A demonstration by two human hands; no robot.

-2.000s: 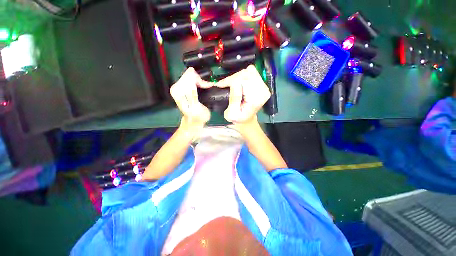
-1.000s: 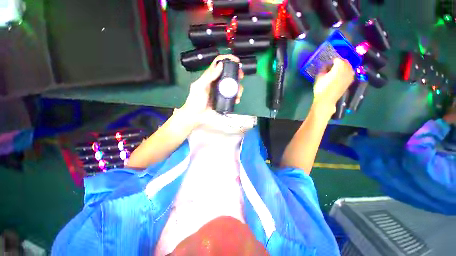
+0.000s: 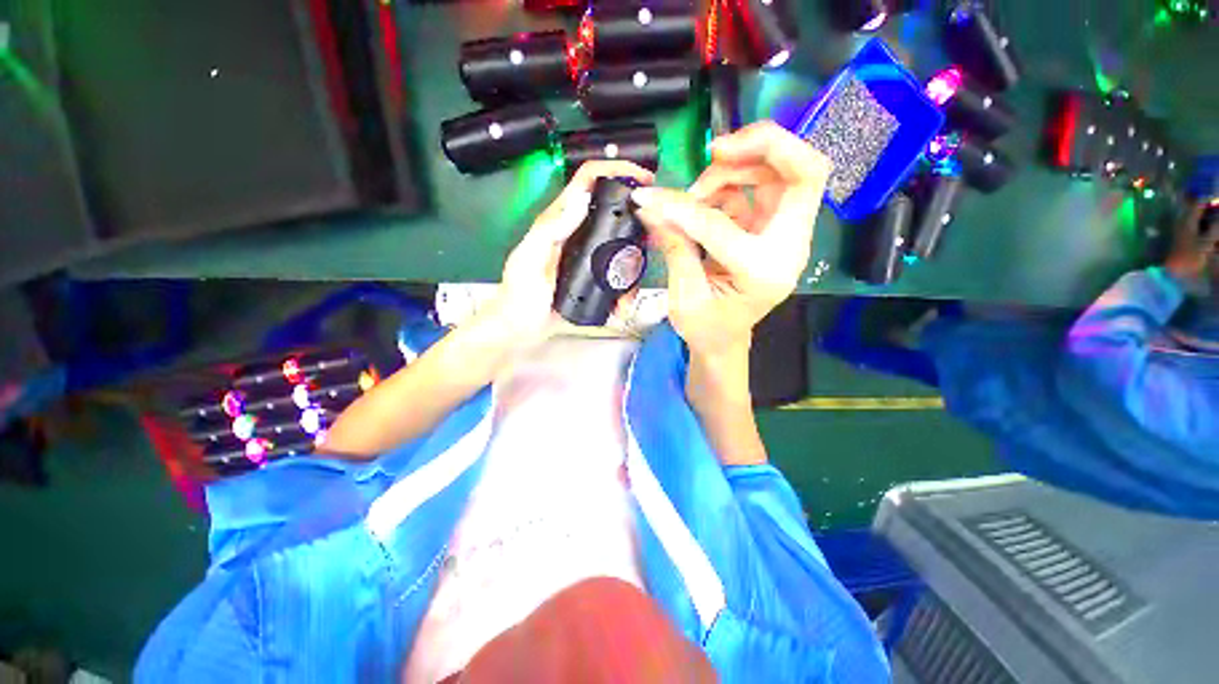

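Observation:
My left hand (image 3: 542,261) is closed around a black cylindrical light unit (image 3: 583,283), tilted above the bench's front edge. A round pale disc (image 3: 624,267) shows on its side. My right hand (image 3: 749,234) is at the unit's upper end, thumb and fingertips close together there. Anything between those fingertips is too small to tell. The blue screw bin (image 3: 913,147), holding silver screws (image 3: 848,140), is just right of my right hand. The dark screwdriver (image 3: 723,100) lies on the bench, mostly hidden behind my right hand.
More light units (image 3: 642,87) lie behind my hands, others (image 3: 884,241) beside the bin. A large black tray (image 3: 227,147) is at left. A tray of glowing units (image 3: 167,441) is below the bench at left. A person's blue sleeve (image 3: 1136,321) and a grey vented case (image 3: 1016,535) are at right.
My right hand has moved left from the screw bin to the held unit's upper end. The unit in my left hand is now tilted and slightly turned, its disc facing more to the right.

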